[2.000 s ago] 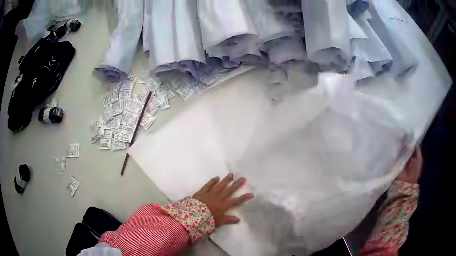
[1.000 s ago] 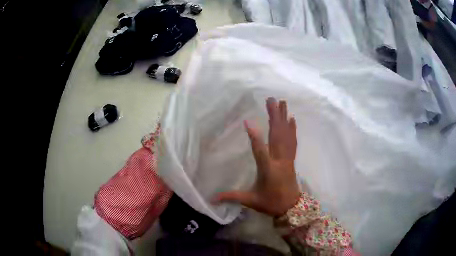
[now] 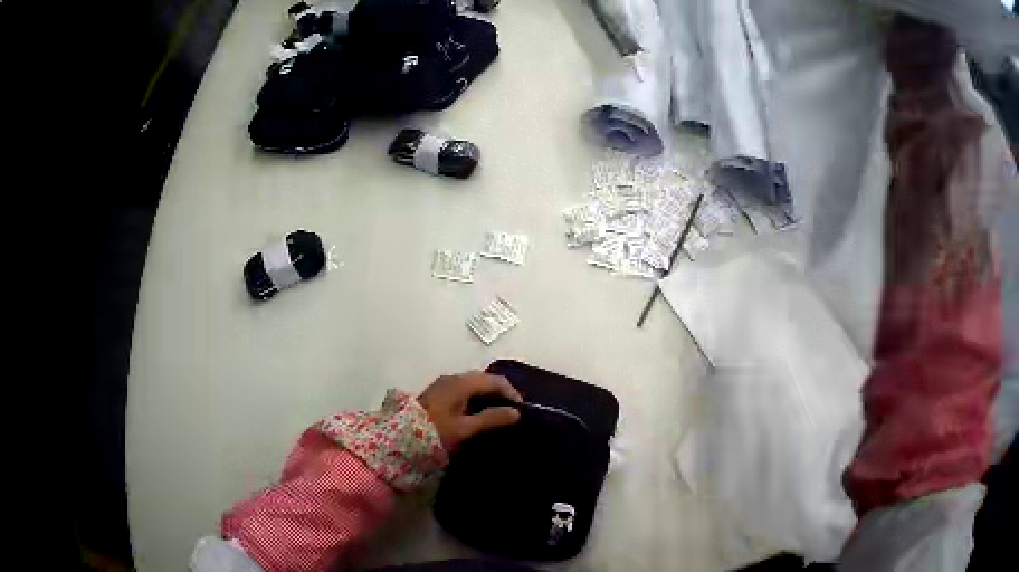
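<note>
A black shoulder bag (image 3: 520, 486) with a small white figure logo at its lower right corner lies at the bottom centre. My left hand (image 3: 475, 408) grips its upper left part, with fingers and thumb at the zip edge. A bit of white shows at the bag's right side. A large white paper sheet (image 3: 771, 413) lies to the right. My right arm reaches up the right side, blurred among white sheets. I cannot make out my right hand or what it does.
Black bags (image 3: 391, 62) are piled at the upper left. Bundled straps (image 3: 285, 265) and loose sachets (image 3: 493, 320) lie before them. A sachet pile (image 3: 637, 212) with a thin stick (image 3: 670, 263) sits below paper rolls (image 3: 726, 101).
The large white sheet has moved from in front of me to the right. My left hand is now visible on the bag. My right arm has swung up and right.
</note>
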